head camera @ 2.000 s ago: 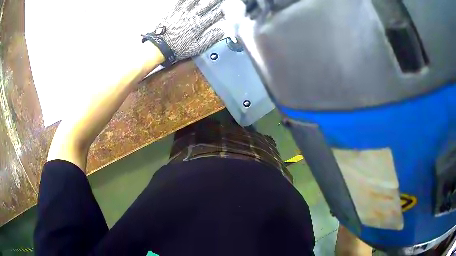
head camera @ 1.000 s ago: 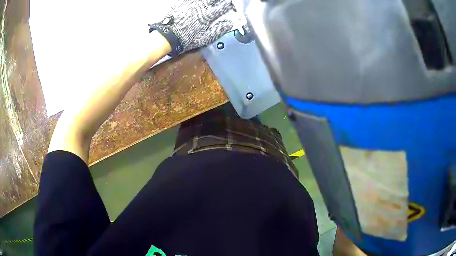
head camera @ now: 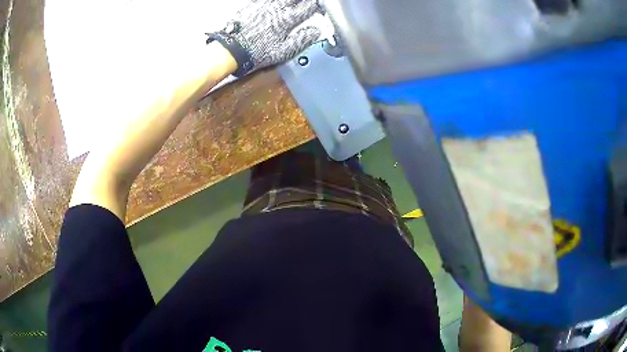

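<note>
The cutting machine's large blue and grey motor body (head camera: pixel 502 172) fills the right side of the view. Its silver-grey base plate (head camera: pixel 333 103) with dark screws lies at the table edge, one corner jutting past it. My left hand (head camera: pixel 278 34), in a grey mesh glove with a dark wrist strap, rests on the white fabric lay (head camera: pixel 130 62) beside the plate. Its fingertips are cut off or hidden by the machine, so its grip cannot be told. My right hand is hidden behind the motor; only a bit of forearm shows below it.
The worn brown table (head camera: pixel 227 144) runs along the left and under the lay. Its edge crosses in front of my body. The green floor (head camera: pixel 179 240) with a bit of yellow tape shows below.
The motor body has shifted up and slightly left in view since a second ago. My left hand and the base plate have barely moved.
</note>
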